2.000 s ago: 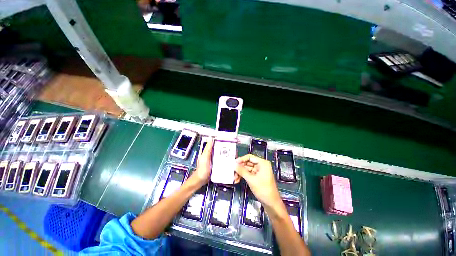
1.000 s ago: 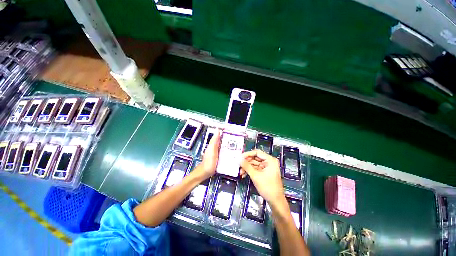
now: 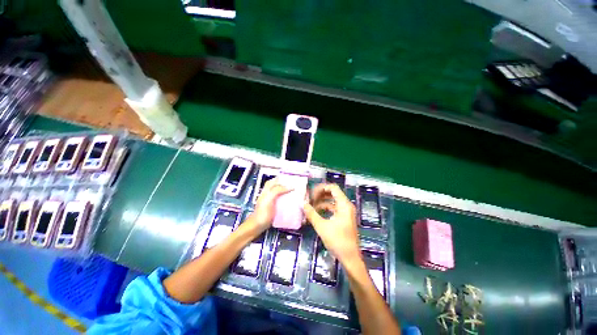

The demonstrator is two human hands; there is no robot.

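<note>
An open flip phone (image 3: 298, 145) stands with its dark-screened half pointing away from me and its pink lower half toward me. My left hand (image 3: 267, 203) holds the lower half at its left side, with the thumb over its face. My right hand (image 3: 332, 216) is at the lower half's right edge, thumb and fingertips curled close together. Whether it pinches anything is too blurred to tell. Below the hands, a clear blister tray (image 3: 262, 288) holds closed phones and several dark-screened phones. A pink keypad stack (image 3: 433, 244) lies right of the tray.
Curled tan scraps (image 3: 452, 306) lie below the pink stack. A neighbouring tray of phones (image 3: 98, 154) is at the left, with stacked trays behind it. More trays (image 3: 579, 275) sit at the right edge. A pale post (image 3: 124, 59) rises beyond the bench. A blue stool (image 3: 85, 284) is at lower left.
The lower half, earlier showing a patterned face, now looks plainer pink. My left thumb has moved onto its face. My right hand's fingers have shifted beside its right edge.
</note>
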